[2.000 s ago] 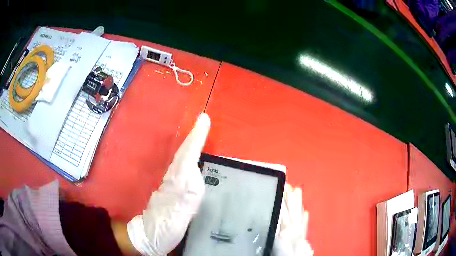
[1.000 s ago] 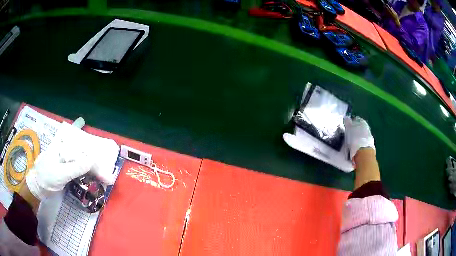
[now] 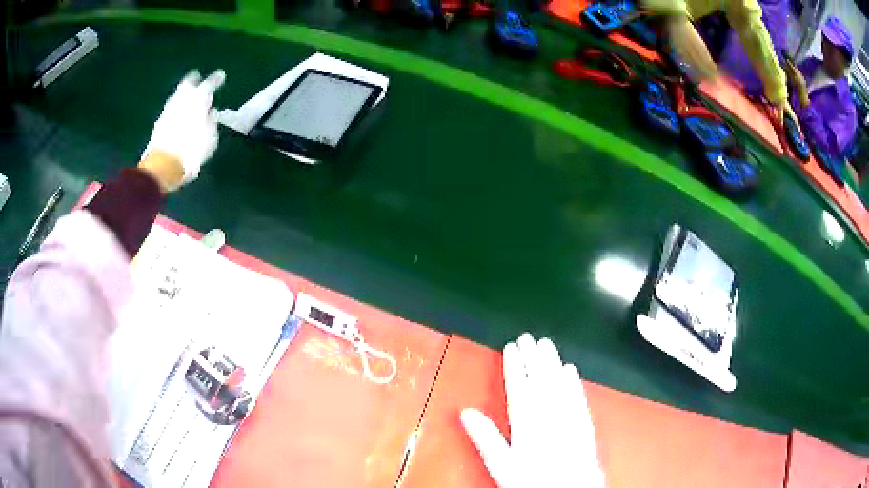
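Observation:
An e-reader [image 3: 322, 107] with a black frame and grey screen lies on a white tray on the green conveyor at the upper left. My gloved left hand [image 3: 186, 124] is over the belt just left of that tray, fingers apart and empty. A second e-reader [image 3: 697, 286] lies tilted on its white tray on the belt at the right. My gloved right hand [image 3: 545, 419] is open and empty over the front edge of the red mat [image 3: 324, 419], with its lower part cut off by the picture's edge.
Papers [image 3: 171, 315] with a black-and-red item [image 3: 219, 383] lie at the left, partly behind my left sleeve. A white digital meter [image 3: 329, 316] with a loop sits at the mat's edge. Blue meters [image 3: 726, 170] and other people [image 3: 827, 95] are across the green rail.
My right hand has let go of the right e-reader and come back to the mat. My left hand has moved from the papers up over the belt. Both e-readers appear farther right.

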